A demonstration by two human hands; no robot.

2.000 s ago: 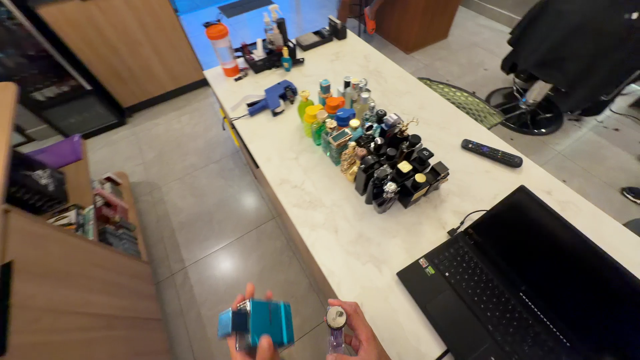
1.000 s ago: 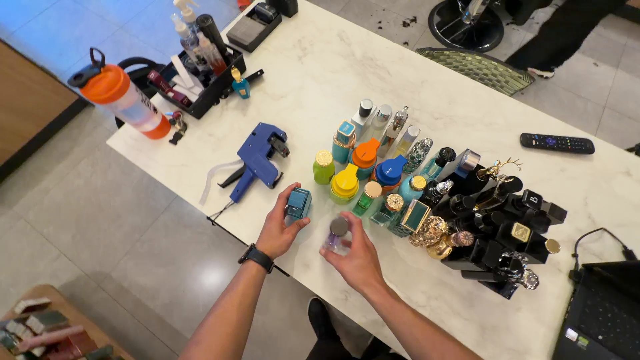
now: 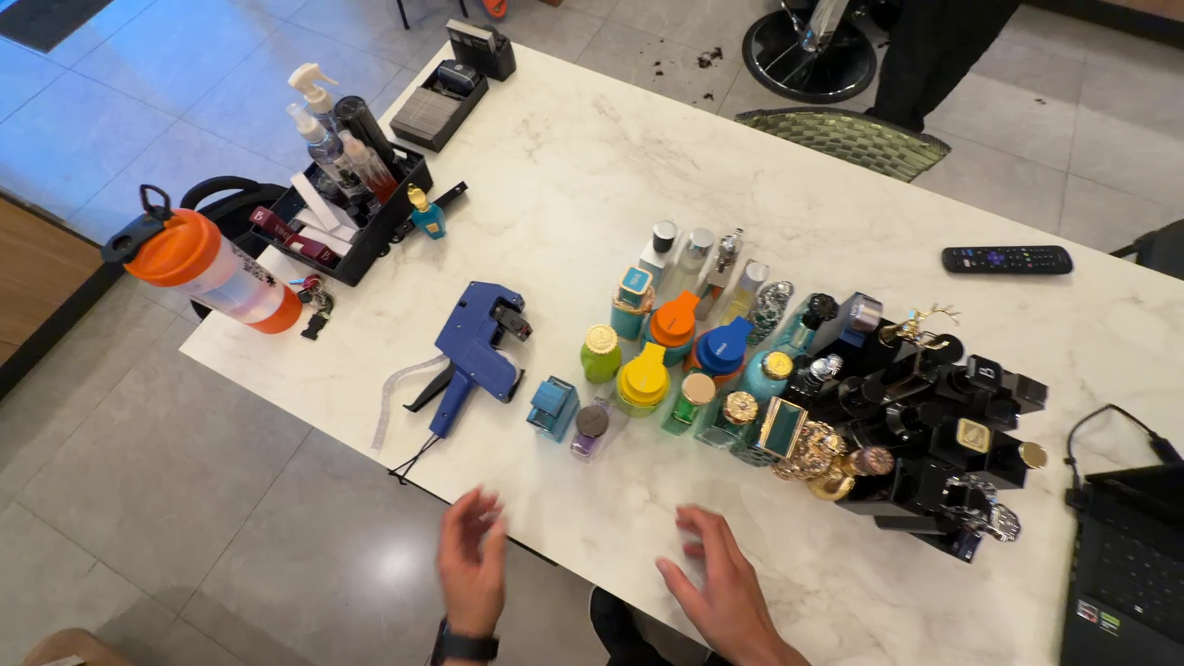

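My left hand (image 3: 474,555), with a dark watch on its wrist, hangs empty at the table's near edge, fingers apart. To its right, my right hand (image 3: 720,585) is over the marble-patterned tabletop, also empty and with fingers spread. Beyond both hands stand a blue perfume bottle (image 3: 553,409) and a small purple bottle with a dark round cap (image 3: 590,431), side by side. They are at the left end of a dense group of perfume bottles: a yellow-capped one (image 3: 643,379), an orange-capped one (image 3: 672,322), a blue-capped one (image 3: 723,347), and several black ones (image 3: 957,444) at the right.
A blue price-labelling gun (image 3: 476,347) lies left of the bottles. Farther left are an orange and clear shaker bottle (image 3: 217,268), keys (image 3: 317,307) and a black tray (image 3: 356,264) of sprays. A remote control (image 3: 1006,260) and a black laptop (image 3: 1128,555) are at right. A person stands beyond the table.
The blue and purple bottles, held in my hands before, now stand on the table beside the group. Both hands have let go and drawn back toward the near edge.
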